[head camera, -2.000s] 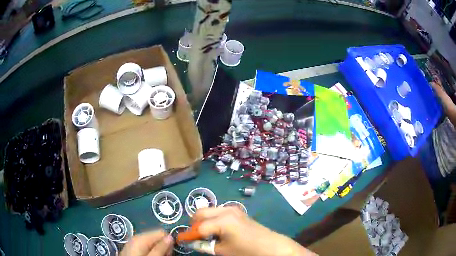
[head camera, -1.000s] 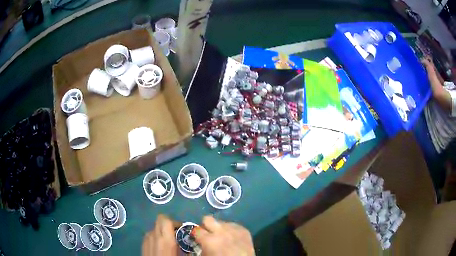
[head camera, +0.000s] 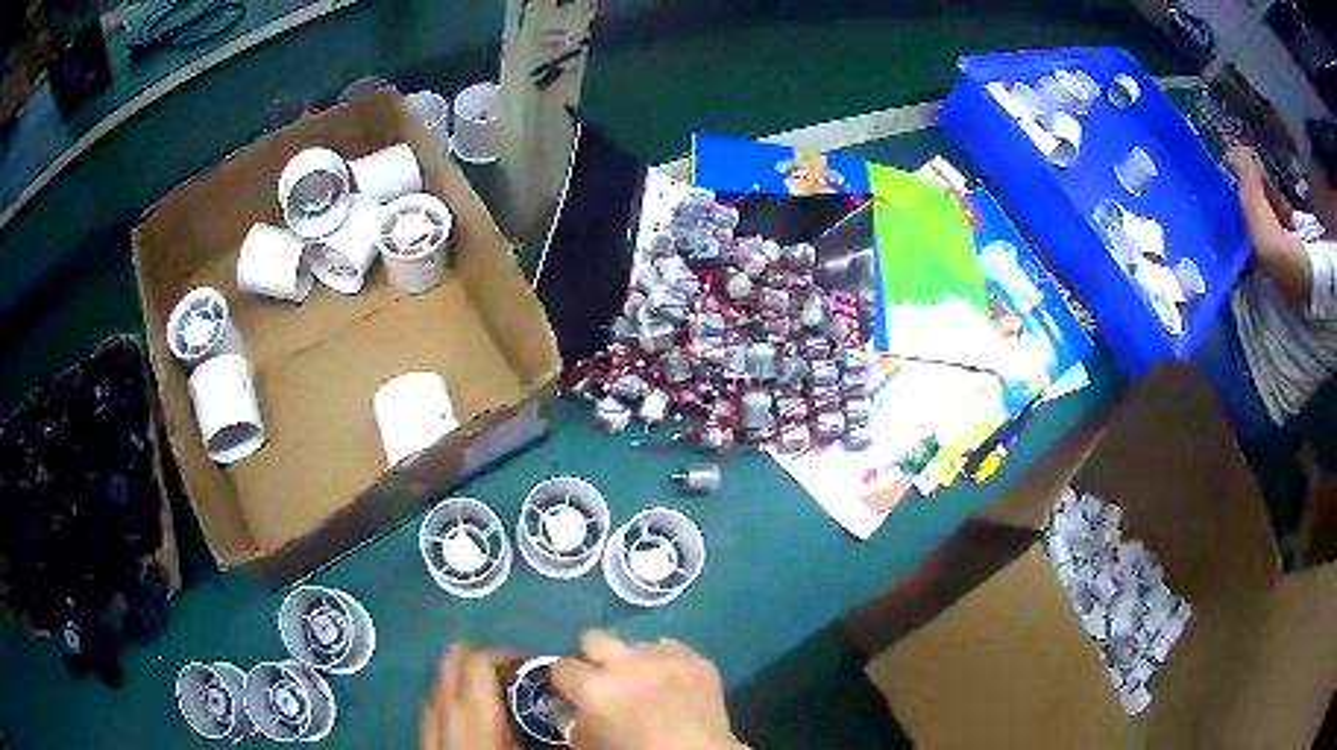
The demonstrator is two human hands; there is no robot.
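My left hand (head camera: 466, 703) holds a white housing (head camera: 537, 700) upright at the bottom edge of the view. My right hand (head camera: 638, 696) is over the right side of this housing with its fingers at the opening. A dark ring shows inside the housing. Whether the right fingers hold a tool or part is hidden. Three white housings with spoked centre rings (head camera: 563, 528) stand in a row just beyond my hands. Several more housings (head camera: 326, 630) with darker centres stand to the left.
A cardboard box (head camera: 330, 418) holds loose white housings. Black parts (head camera: 81, 491) lie at far left. A motor pile (head camera: 733, 337) sits on printed sheets (head camera: 931, 264). A lone motor (head camera: 701, 479) lies nearer. At right are a blue bin (head camera: 1056, 220), a deep carton (head camera: 975, 645) and a person's arm (head camera: 1273, 220).
The orange tool grip seen earlier in my right hand no longer shows. Both hands are closer together around the housing. The view has shifted, and the three housings are now fully uncovered.
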